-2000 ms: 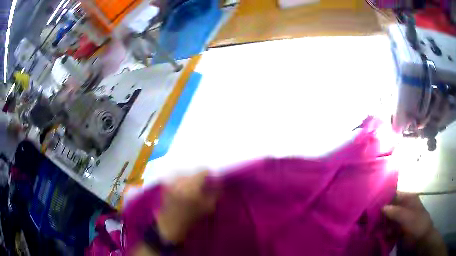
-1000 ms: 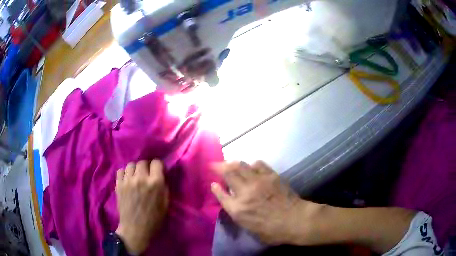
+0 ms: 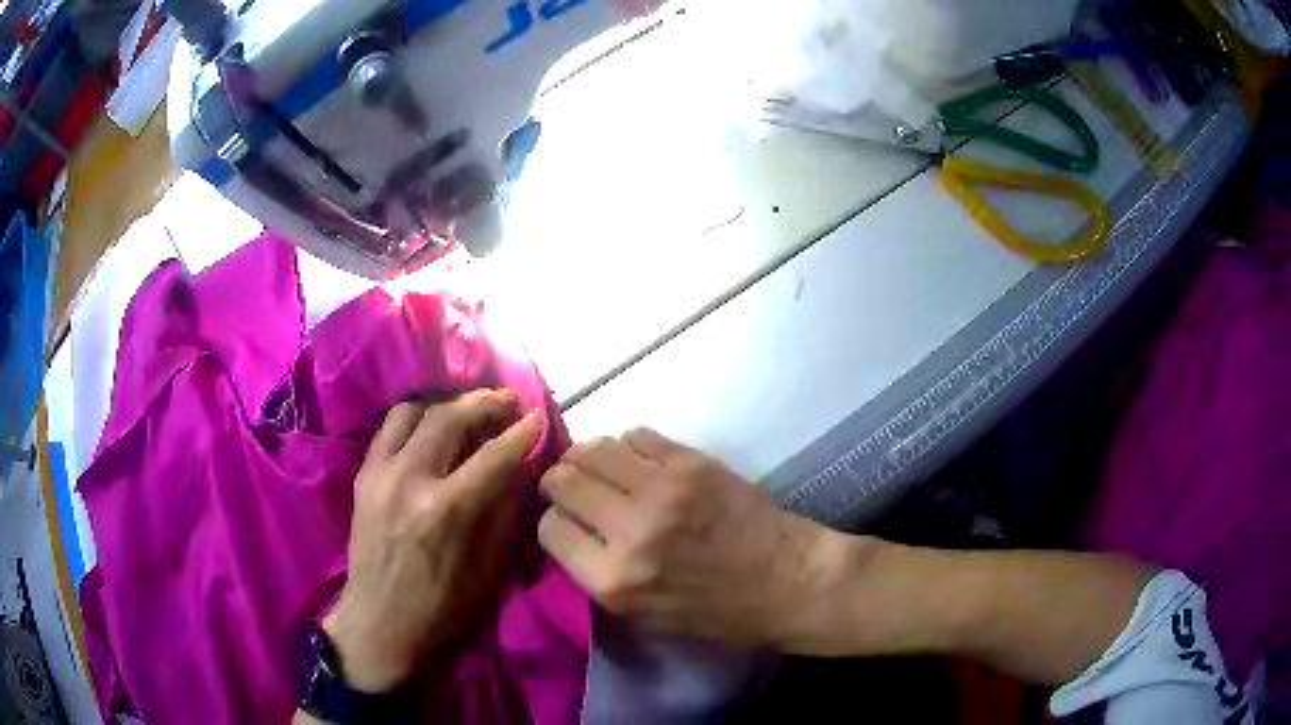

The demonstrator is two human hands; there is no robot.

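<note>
Magenta fabric [image 3: 213,510] lies over the left of the machine bed, its top edge running under the head of the white sewing machine [image 3: 326,128]. Lamp glare hides the needle area. My left hand [image 3: 432,524] pinches the fabric's right edge between thumb and fingers, below the head. My right hand [image 3: 658,531] grips the same edge just to the right, fingers curled. Pale lilac fabric [image 3: 651,680] shows below my right hand.
Scissors with green and yellow handles [image 3: 1026,213] lie at the upper right, beside a pale crumpled heap [image 3: 878,57]. A ruler strip [image 3: 977,383] follows the curved front table edge. Another dark magenta pile [image 3: 1203,439] is at the right, off the table.
The view has swung from the left table to the machine head and scissors. My left hand has moved up the fabric, close to my right hand, and both now pinch its edge.
</note>
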